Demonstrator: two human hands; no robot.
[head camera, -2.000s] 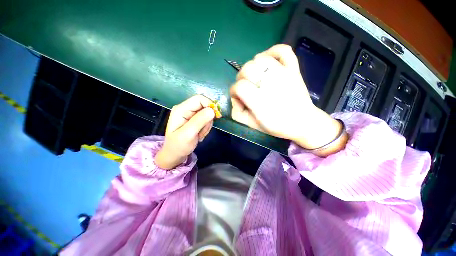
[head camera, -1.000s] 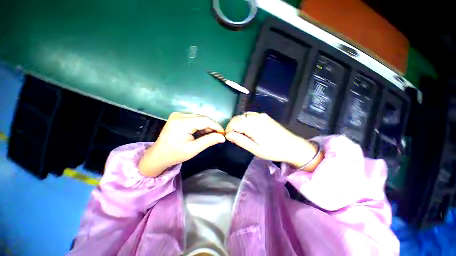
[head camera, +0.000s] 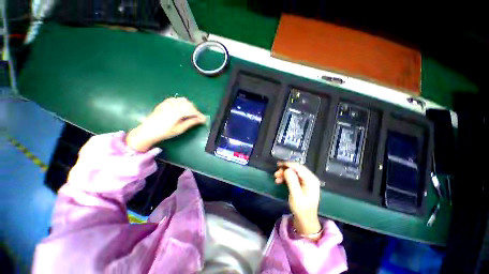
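Observation:
The black phone tray (head camera: 214, 134) lies on the green mat. Its leftmost pocket holds a dark blue-black phone (head camera: 244, 120) with a red mark at its lower end. The two middle pockets hold opened phones (head camera: 296, 128) (head camera: 347, 142) with labels and inner parts showing. A dark phone (head camera: 402, 168) lies in the rightmost pocket. My left hand (head camera: 167, 123) is low over the mat left of the tray, fingers together; its grip is hidden. My right hand (head camera: 301, 187) is at the tray's front edge, below the second phone, fingertips close together; a tiny dark thing may be between them.
A tape roll (head camera: 210, 58) lies behind the tray's left end. An orange-brown board (head camera: 348, 53) is beyond the white rail (head camera: 252, 52). Small pale strips (head camera: 433, 214) lie right of the tray. A grey metal arm (head camera: 181, 20) stands at the back left.
The view has swung so the whole tray shows. My hands, together at the mat's edge before, are now apart, left to the mat and right to the tray. The thin pointed tool no longer shows.

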